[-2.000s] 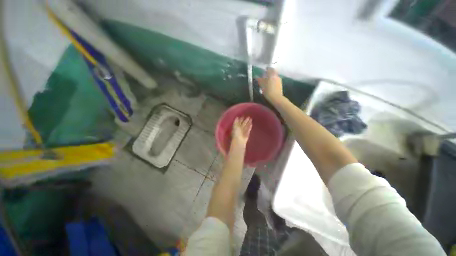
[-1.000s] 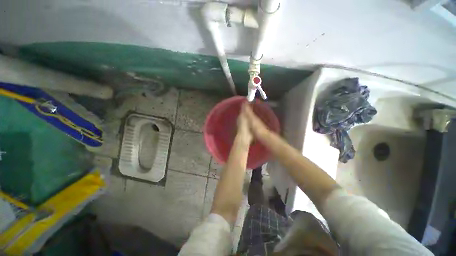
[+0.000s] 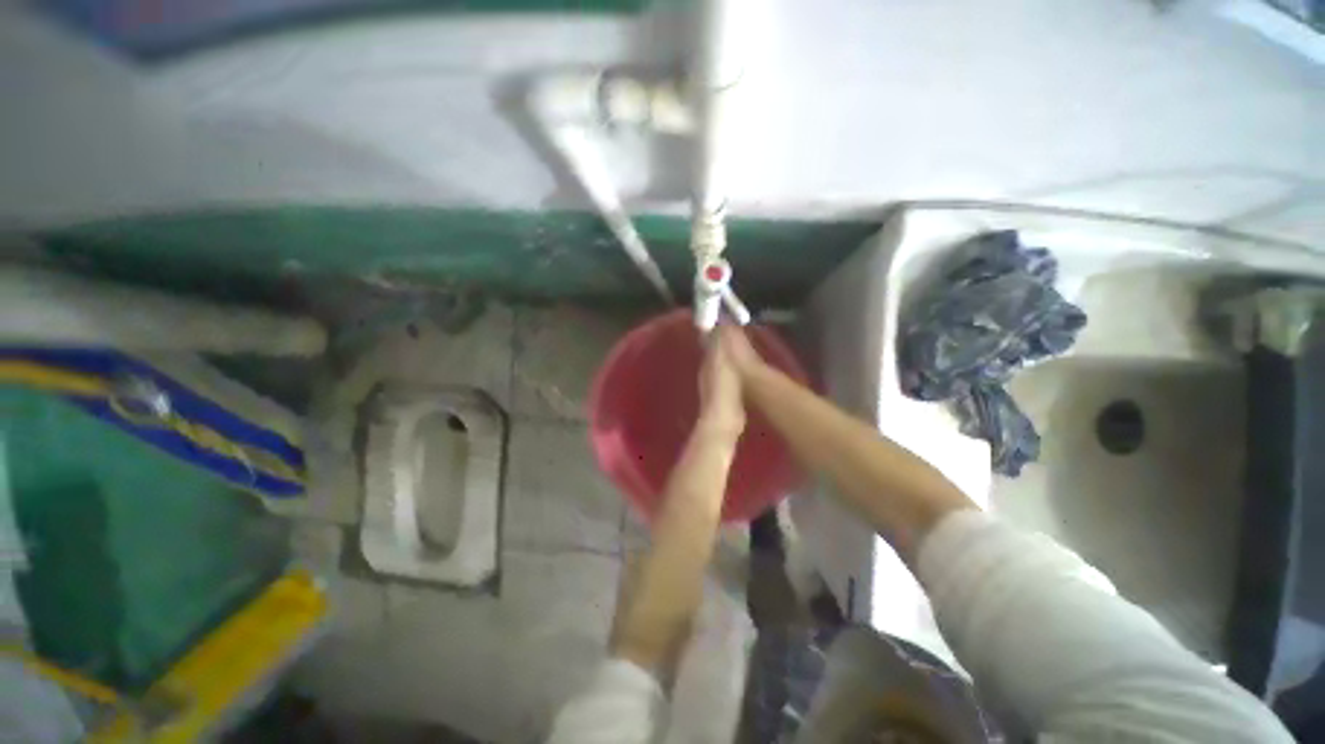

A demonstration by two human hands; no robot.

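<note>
A small white tap (image 3: 712, 276) with a red centre hangs on a white wall pipe. A round red bucket (image 3: 639, 422) stands on the floor below it. My left hand (image 3: 716, 381) and my right hand (image 3: 738, 356) are together under the tap outlet, above the bucket, palms against each other. The fingers are blurred and partly hidden by the tap and by each other, so their pose cannot be made out. No held object shows.
A white sink (image 3: 1046, 436) with a drain stands on the right, with a dark crumpled cloth or bag (image 3: 988, 327) on its edge. A squat toilet (image 3: 433, 487) is set in the tiled floor at left. Blue and yellow items (image 3: 160, 414) are at far left.
My right hand has come down from beside the tap pipe to meet my left hand under the tap. The view has shifted, and both hands stay together since a second ago.
</note>
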